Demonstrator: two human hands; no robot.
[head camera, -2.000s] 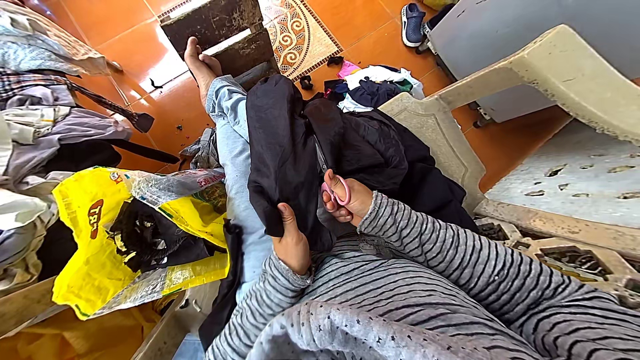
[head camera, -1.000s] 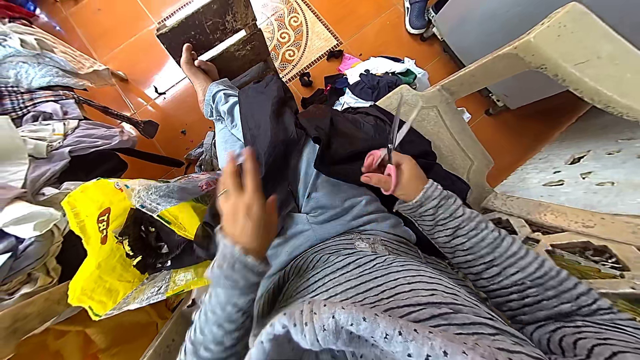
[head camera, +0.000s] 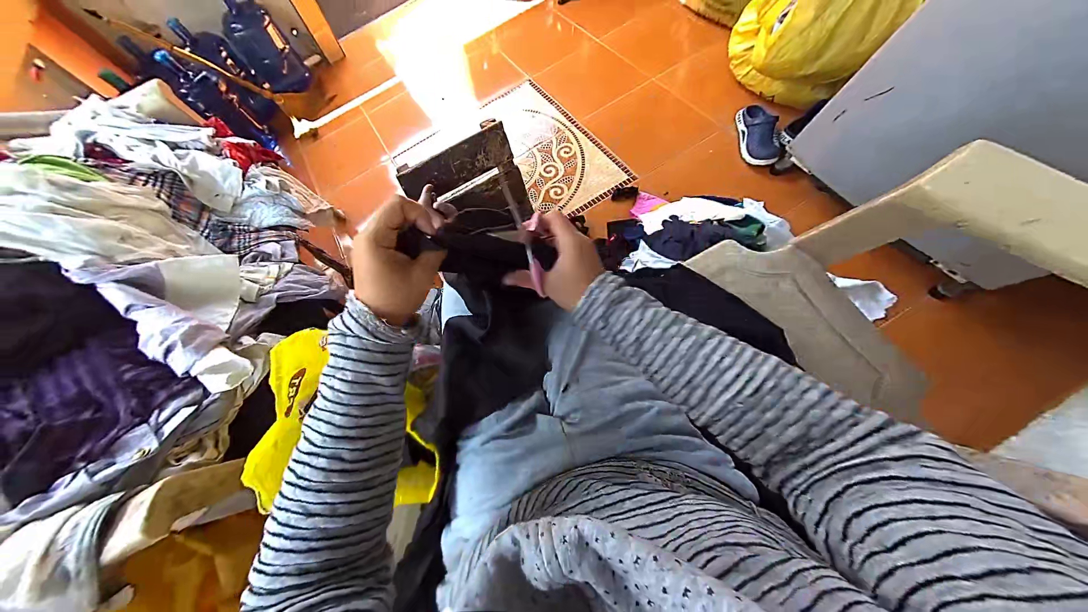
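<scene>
Black cloth (head camera: 497, 348) hangs down over my lap, its upper edge raised in front of me. My left hand (head camera: 395, 259) grips one end of that edge. In my right hand (head camera: 565, 263) are scissors with pink handles (head camera: 535, 270), their blades pointing up and away from me, and the fingers also touch the cloth's other end. Whether the blades are apart is too blurred to tell. More black cloth (head camera: 714, 310) lies to the right of my legs, by the plastic chair's arm.
Piled clothes (head camera: 161, 280) fill the left side, beside a yellow plastic bag (head camera: 293, 382). A dark wooden stool (head camera: 459, 166) stands ahead near a patterned floor tile (head camera: 561, 157). Cloth scraps (head camera: 697, 225) lie on the floor by a beige plastic chair (head camera: 807, 314).
My left hand, raised and empty one second ago, now grips black cloth. Both hands have moved forward and closer together, lifting the cloth's edge. The view has tilted up.
</scene>
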